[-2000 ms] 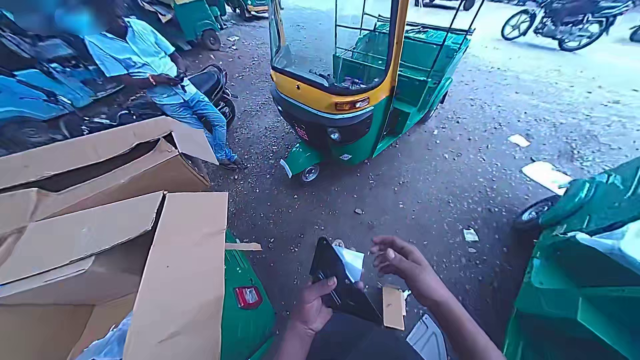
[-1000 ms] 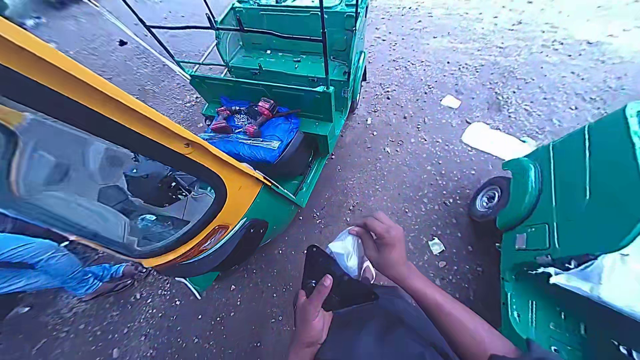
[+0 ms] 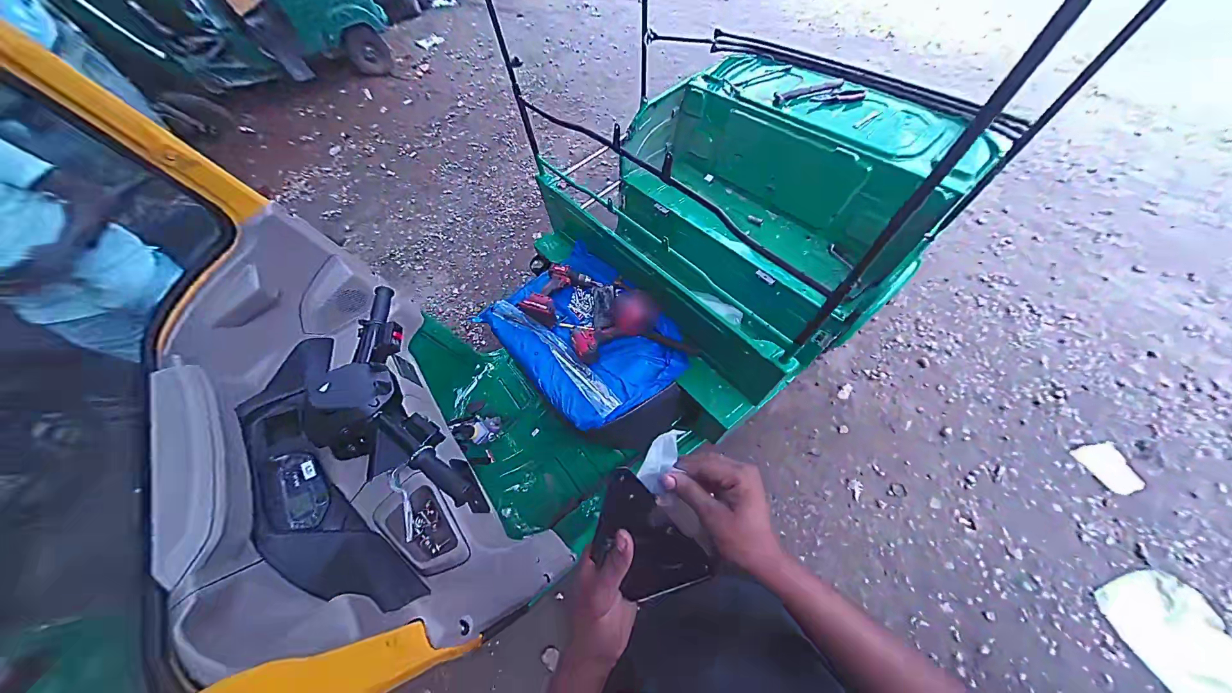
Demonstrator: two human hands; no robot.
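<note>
My left hand (image 3: pixel 604 602) grips a flat black panel (image 3: pixel 650 549) by its lower left edge, thumb on top. Pinched between the thumb and fingers of my right hand (image 3: pixel 727 505) is a thin whitish plastic film (image 3: pixel 658 462), at the panel's upper edge. Beyond them, red-and-black power tools (image 3: pixel 585 342) and a bundle of small metal parts lie on a blue plastic-covered driver's seat (image 3: pixel 635 385). To the left are the black handlebar (image 3: pixel 448 478) and the grey dashboard (image 3: pixel 500 568) of an auto rickshaw, whose tray (image 3: pixel 423 529) holds small screws.
The rickshaw's green rear body (image 3: pixel 780 173) has black frame bars (image 3: pixel 900 212) rising from it, and dark tools (image 3: pixel 818 93) lie on its back ledge. A person (image 3: pixel 72 231) shows through the windshield. Another green vehicle (image 3: pixel 318 29) stands behind. White scraps (image 3: pixel 1107 467) lie on the gravel.
The view has swung over to the rickshaw's dashboard and seat. The cardboard boxes seen two seconds ago are out of view. Both hands still hold the panel and film.
</note>
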